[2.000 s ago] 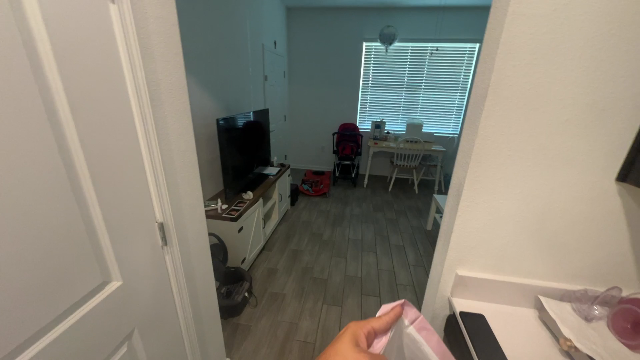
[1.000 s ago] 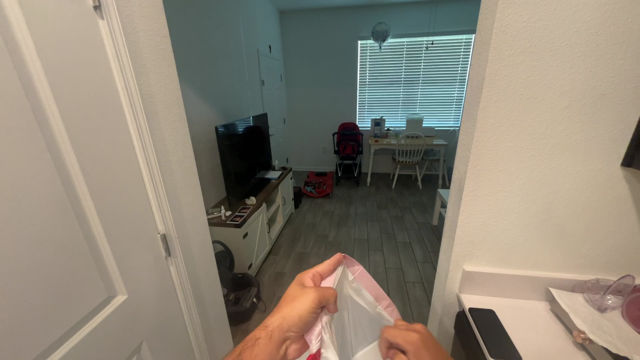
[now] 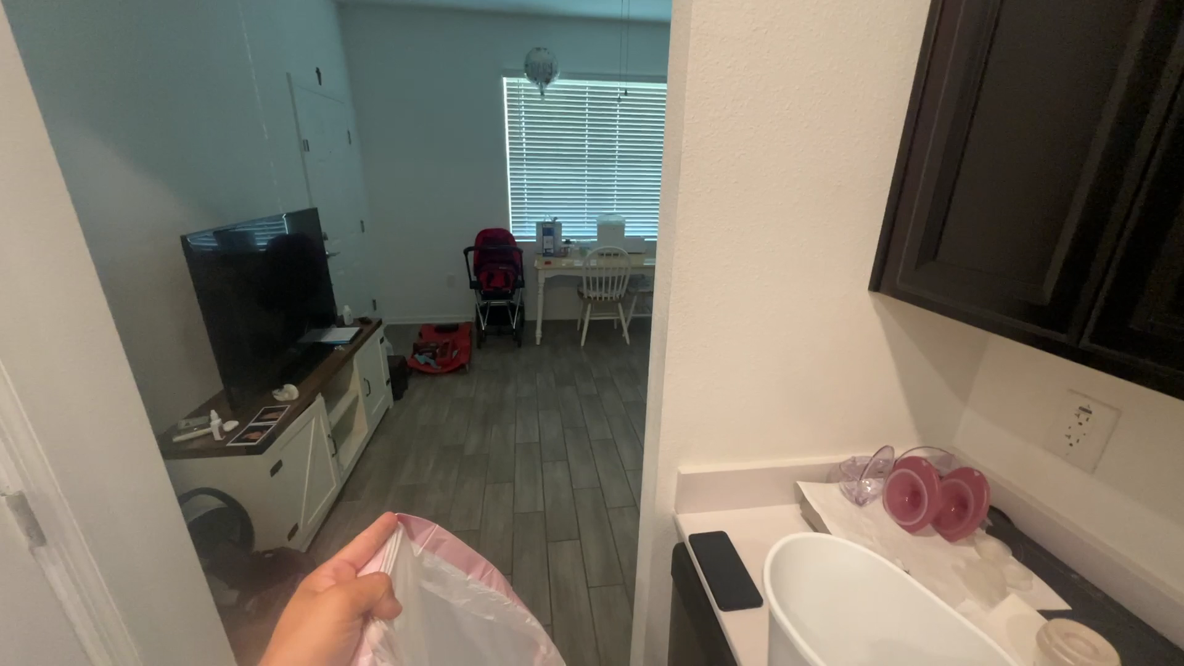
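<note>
My left hand (image 3: 335, 592) grips the gathered pink rim of a translucent white plastic bag (image 3: 458, 606) at the bottom of the view. The bag's mouth gapes toward the right, and its lower part is out of frame. My right hand is not in view. To the right of the bag, a white oval bin or tub (image 3: 865, 601) rises from the lower edge in front of the counter; what supports it is hidden. A black smartphone (image 3: 725, 570) lies on the counter left of the tub.
Pink and clear plastic parts (image 3: 934, 498) rest on paper on the counter (image 3: 735, 527). Dark cabinets (image 3: 1036, 157) hang above. A wall edge (image 3: 659, 370) borders the opening. Beyond are a TV stand (image 3: 301, 472), a stroller (image 3: 497, 277), a red item on the floor (image 3: 440, 348) and a chair (image 3: 606, 282).
My right hand, on the bag one second ago, has left the view. The white tub now shows at the lower right. The view has turned right.
</note>
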